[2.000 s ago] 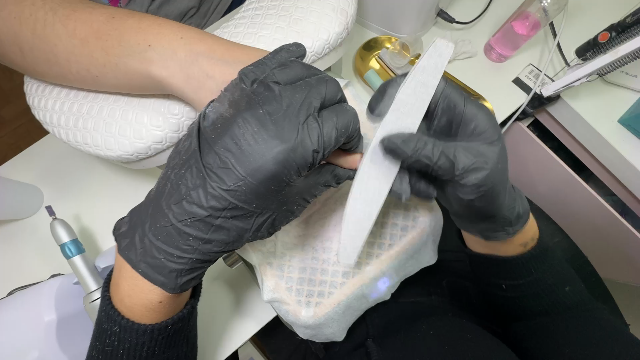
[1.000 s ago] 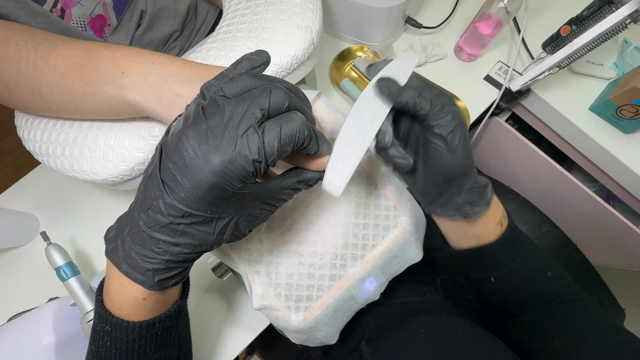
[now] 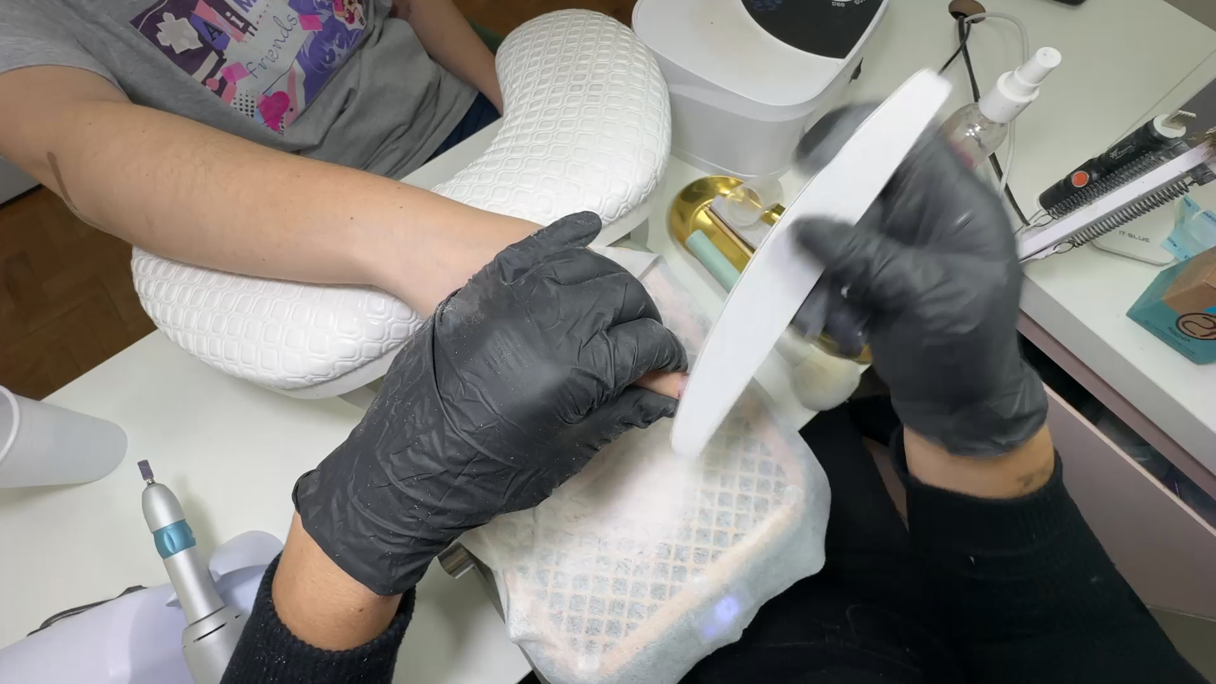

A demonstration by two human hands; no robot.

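Note:
My left hand (image 3: 513, 389), in a black glove, grips a finger (image 3: 662, 383) of another person, whose forearm (image 3: 285, 204) lies over a white padded armrest (image 3: 275, 328). Most of that person's hand is hidden under my glove. In my right hand (image 3: 912, 275), also gloved in black and slightly blurred, is a white nail file (image 3: 807, 266), held between thumb and fingers. The file's lower part is at the fingertip; whether they touch I cannot tell. Beneath is a nail dust collector (image 3: 665, 560) with a thin white cover and a glowing light.
A nail drill handpiece (image 3: 180, 551) and a translucent cup (image 3: 57, 439) are at the left. Behind my right hand are a gold tray (image 3: 692, 214), a white nail lamp (image 3: 750, 95) and a spray bottle (image 3: 1007, 100). A hinged lamp arm (image 3: 1111, 204) and a teal box (image 3: 1173, 309) stand right.
The nail file, still in my right hand, has changed its tilt and place against the fingertip. My left hand keeps its hold on the finger. The view has shifted, showing more of the other person's shirt.

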